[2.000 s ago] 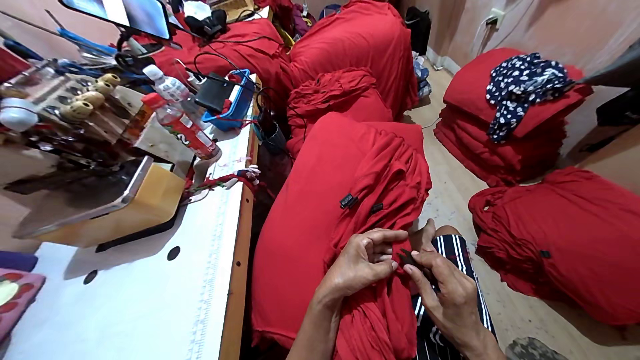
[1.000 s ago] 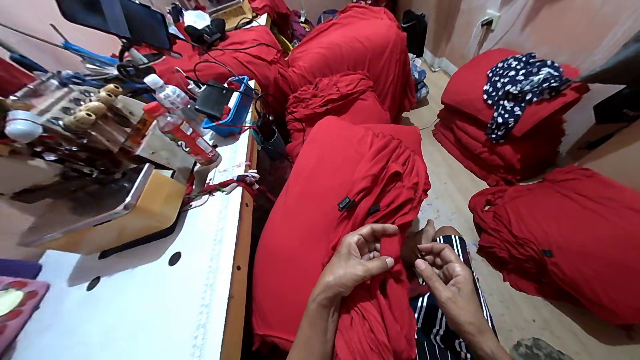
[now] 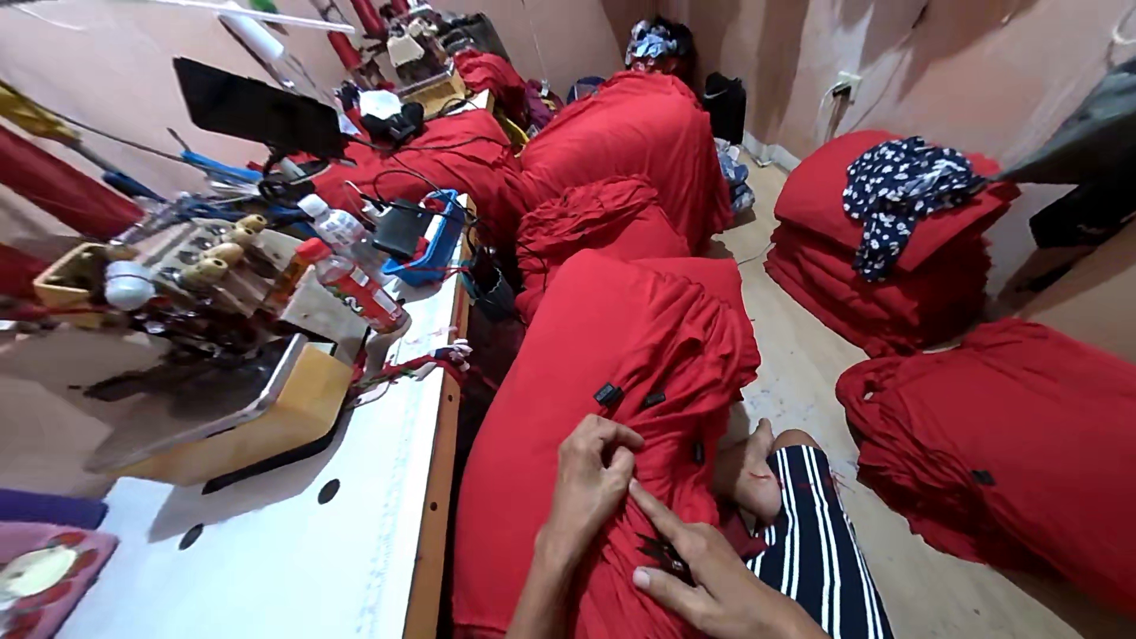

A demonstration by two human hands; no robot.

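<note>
A large heap of red fabric pieces (image 3: 568,355) lies in front of me, with small black labels (image 3: 608,395) on it. My left hand (image 3: 593,479) rests on this cloth, its thumb and index finger pinching a bit of it. Beside it on the right is my right hand (image 3: 701,568), index finger stretched toward the left hand's fingertips. Dark thread snips (image 3: 661,552) sit in the right hand's grip, between thumb and fingers, above the red folds. Whether the snips' blades are apart is hard to tell.
To the left stands a white sewing table (image 3: 266,532) with an overlock machine (image 3: 222,390), a red-capped bottle (image 3: 359,288) and a blue tray (image 3: 435,248). More red fabric piles (image 3: 887,284) stand on the floor at right, one under a dotted dark cloth (image 3: 910,195). My bent leg in striped fabric (image 3: 821,541) is beside the heap.
Both hands have moved from the heap's right edge, near my foot, onto the cloth further left. Another black label now shows above the right hand. The view has shifted slightly.
</note>
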